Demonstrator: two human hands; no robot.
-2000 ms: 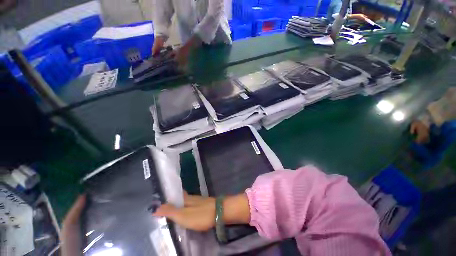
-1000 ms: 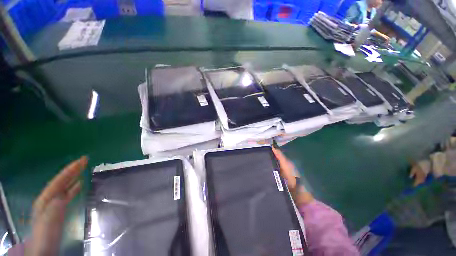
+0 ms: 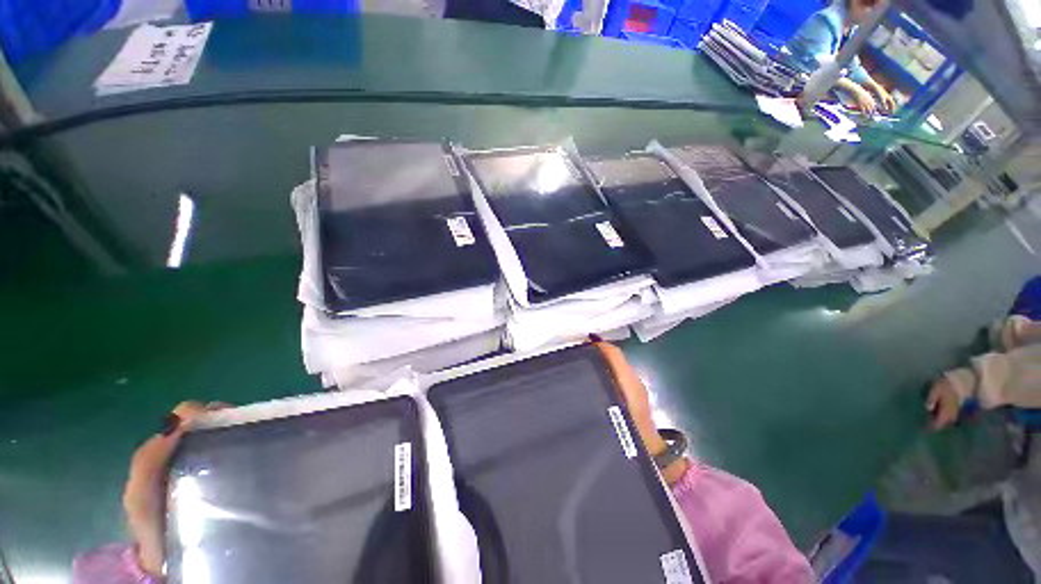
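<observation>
Two dark glossy tablets in whitish foam sleeves lie side by side at the bottom. The left tablet (image 3: 297, 491) carries a narrow barcode label; the right tablet (image 3: 548, 456) carries a barcode label and a second label low at its right edge. My left hand (image 3: 154, 479) is curled around the left tablet's outer edge, fingertips at its far corner. My right hand (image 3: 635, 394) is on the right tablet's outer edge, fingers at its far corner. Both lower ends are cut off by the frame, and what is under the tablets is hidden.
A row of sleeved tablet stacks (image 3: 400, 331) stands just beyond on the green bench (image 3: 91, 354). A handwritten sign (image 3: 154, 57) lies on the far bench. At right are a person's hand (image 3: 945, 402) and a blue bin (image 3: 850, 548). Another person works at the far right.
My left hand, apart from the tablet a second ago, is now on its outer edge. Earlier my right hand reached across to the left tablet; now it is at the right tablet's outer edge.
</observation>
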